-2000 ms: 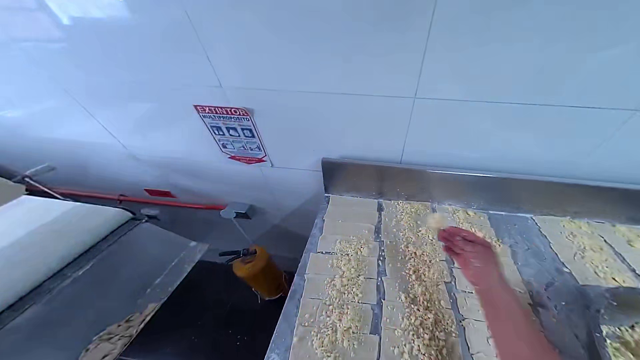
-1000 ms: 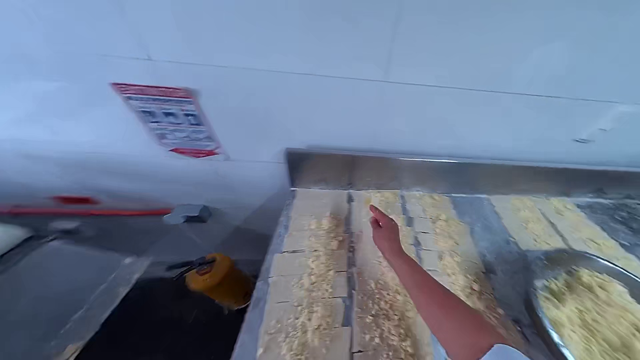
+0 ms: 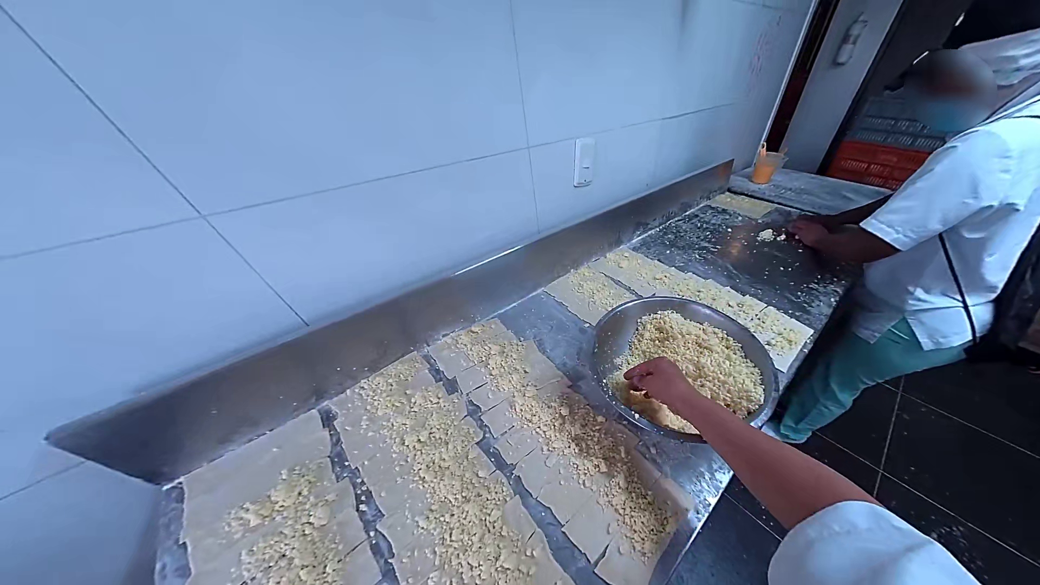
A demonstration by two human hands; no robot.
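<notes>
My right hand (image 3: 662, 383) reaches over the left part of a round metal bowl (image 3: 605, 337) of pale crumbled filling, which looks like grated cheese (image 3: 703, 357). Its fingers are bent down at the crumbs; whether they hold any cannot be told. To the left of the bowl, strips of flat dough (image 3: 532, 479) cut into pieces lie on the metal worktable, with crumbs (image 3: 447, 463) strewn along them. Beyond the bowl are further dough strips (image 3: 715, 296) with crumbs. My left hand does not show.
A metal backsplash (image 3: 390, 317) runs along the tiled wall. At the right a co-worker (image 3: 967, 203) in a white top stands at the table, hands near small white lumps (image 3: 768, 235). An orange container (image 3: 766, 166) stands at the far end, with stacked crates (image 3: 877, 162) behind.
The view has swung right. My right hand was above the dough strips and is now over the bowl. The co-worker has come into view; the fire extinguisher and wall sign have left it.
</notes>
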